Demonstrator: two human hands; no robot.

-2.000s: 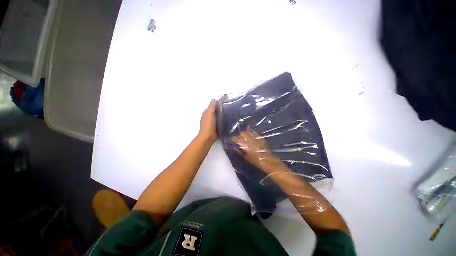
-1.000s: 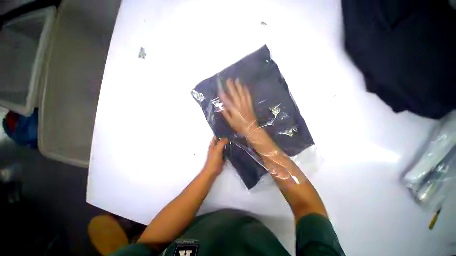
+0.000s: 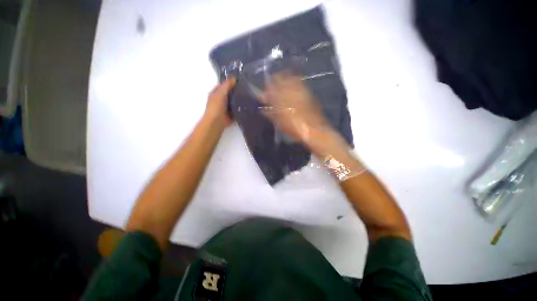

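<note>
A dark folded garment (image 3: 259,138) lies tilted on the white table inside a clear polybag (image 3: 321,73) with bright glossy streaks. My left hand (image 3: 222,101) is at the bag's left edge, its fingers closed on that edge. My right hand (image 3: 288,103) is blurred and lies inside the bag, over the garment; clear film covers it and reaches down to my wrist. Its fingers look spread, with nothing held in them. The bag's open edge is around my right forearm, on the side nearest me.
An unfolded dark garment pile (image 3: 477,53) is at the far right. A bundle in clear bag (image 3: 500,167) and a yellow-orange pen or marker (image 3: 498,234) lie at the right. A pale storage tub (image 3: 56,88) stands left of the table (image 3: 147,123), a round stool (image 3: 109,242) at lower left.
The bagged garment has moved away from me and slightly left. My left hand has moved up along its left edge. My right hand remains inside the bag.
</note>
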